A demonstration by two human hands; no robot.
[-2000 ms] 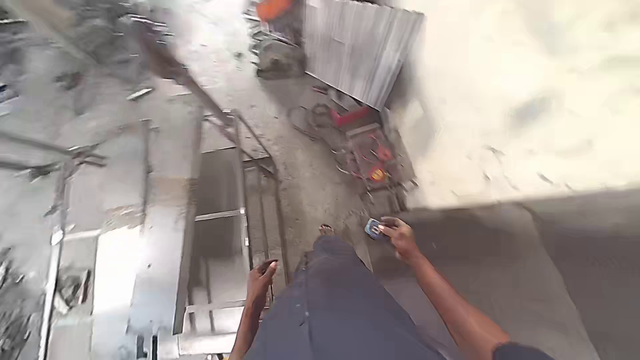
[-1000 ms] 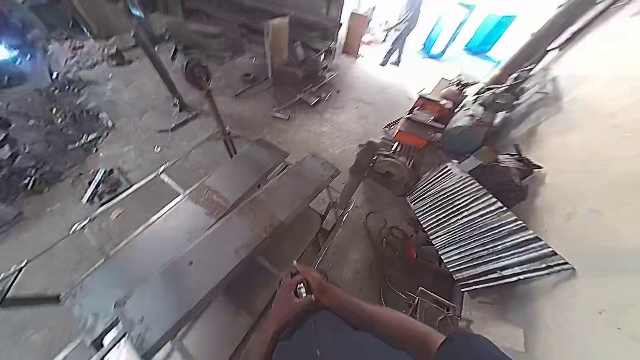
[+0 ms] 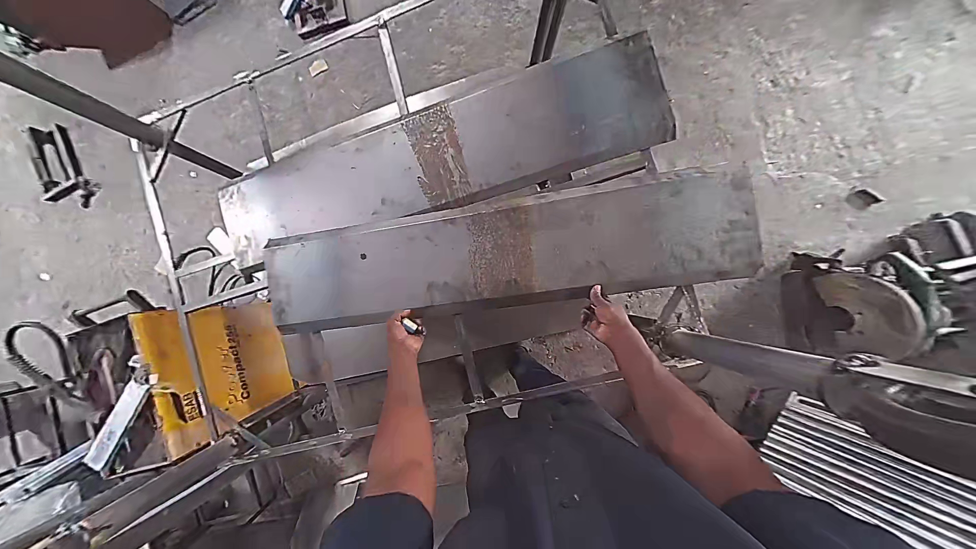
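Observation:
A long flat steel channel (image 3: 610, 229) with a rusty band lies across a metal frame (image 3: 389, 69). My left hand (image 3: 406, 332) is at its near edge, closed around a small pale-and-dark object (image 3: 413, 327) that I cannot identify. Farther right, my right hand (image 3: 605, 314) is at the same edge, thumb up, fingers curled under or against it; whether it grips the steel is hard to tell. Beyond lies a second steel channel (image 3: 518, 137), also with a rusty band. Another metal sheet (image 3: 503, 328) shows beneath the nearer one.
At left stands a yellow ESAB Compact welding machine (image 3: 252, 358) with cables beside it. A cut-off machine with a round disc (image 3: 869, 313) is at right, above a corrugated metal sheet (image 3: 877, 473). A steel tube (image 3: 747, 354) runs near my right forearm.
My hands, together one second ago, are now apart at the near edge of the steel channel. The view has swung strongly toward the metal frame.

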